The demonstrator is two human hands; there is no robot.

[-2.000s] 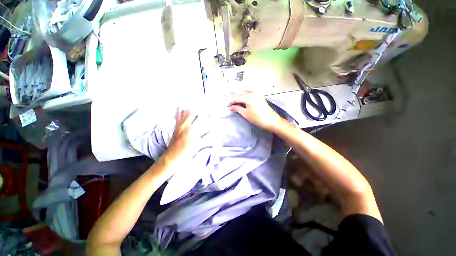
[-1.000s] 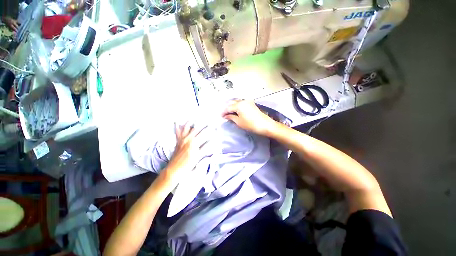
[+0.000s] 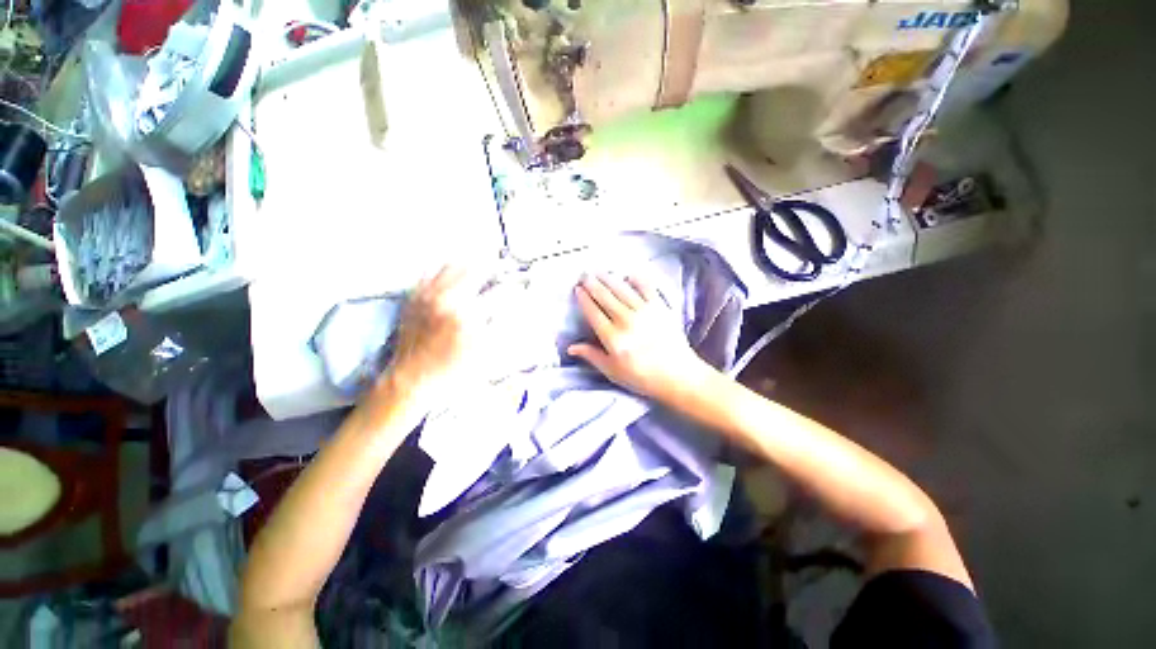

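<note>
A light grey-lavender garment piece [image 3: 558, 431] lies over the front edge of the white machine table and hangs bunched onto the wearer's lap. Its upper part is overexposed. My left hand [image 3: 431, 332] rests on its left part, fingers pointing up; the fingertips are washed out by glare. My right hand [image 3: 624, 332] lies on the cloth with fingers spread, below the needle area. The presser foot area [image 3: 555, 147] of the sewing machine [image 3: 761, 51] is above both hands, with the cloth in front of it, apart from it.
Black-handled scissors [image 3: 796, 238] lie right of the needle area. A white box of small grey parts [image 3: 112, 241] and a roll of pale tape [image 3: 190, 76] stand at the left. A narrow tan strip [image 3: 374, 95] lies on the table. Grey pieces [image 3: 197, 507] hang at lower left.
The cloth and my right hand have moved down from the needle area, and its fingers have spread. A cloth fold now stands at the right. My left hand has shifted slightly left and up.
</note>
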